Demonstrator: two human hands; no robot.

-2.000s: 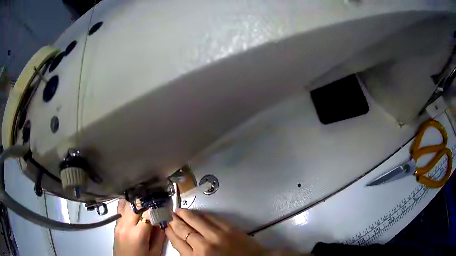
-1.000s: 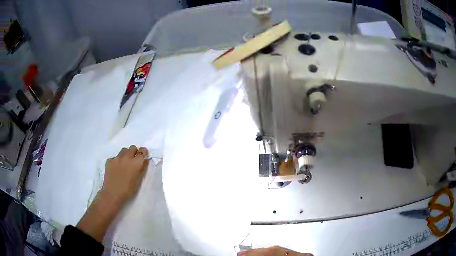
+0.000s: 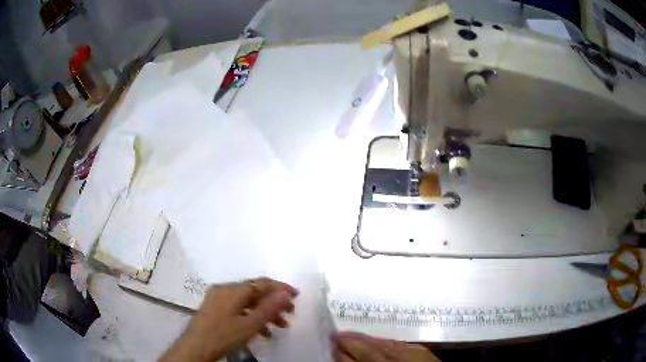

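Note:
A white fabric piece (image 3: 301, 322) lies between my hands at the table's front edge and blends into the white table. My left hand (image 3: 244, 314) is at its left side, fingers bent and slightly blurred; whether they grip cloth is unclear. My right hand (image 3: 382, 349) is at its lower right edge, cut off by the picture's bottom, with fingertips closed on the cloth edge. The industrial sewing machine (image 3: 524, 85) stands to the right, with nothing visible under its needle area.
Stacked cut pieces (image 3: 131, 237) lie on the left. Orange-handled scissors (image 3: 625, 276) lie at the right. A dark rectangle (image 3: 571, 172) is on the machine bed. A printed ruler scale (image 3: 460, 313) runs along the front edge. A long pale object (image 3: 360, 106) lies left of the machine head.
The view has shifted, bringing the needle area clear of my hands. My left hand has moved from the pieces on the left to the front edge, beside my right hand. Cloth now shows between them.

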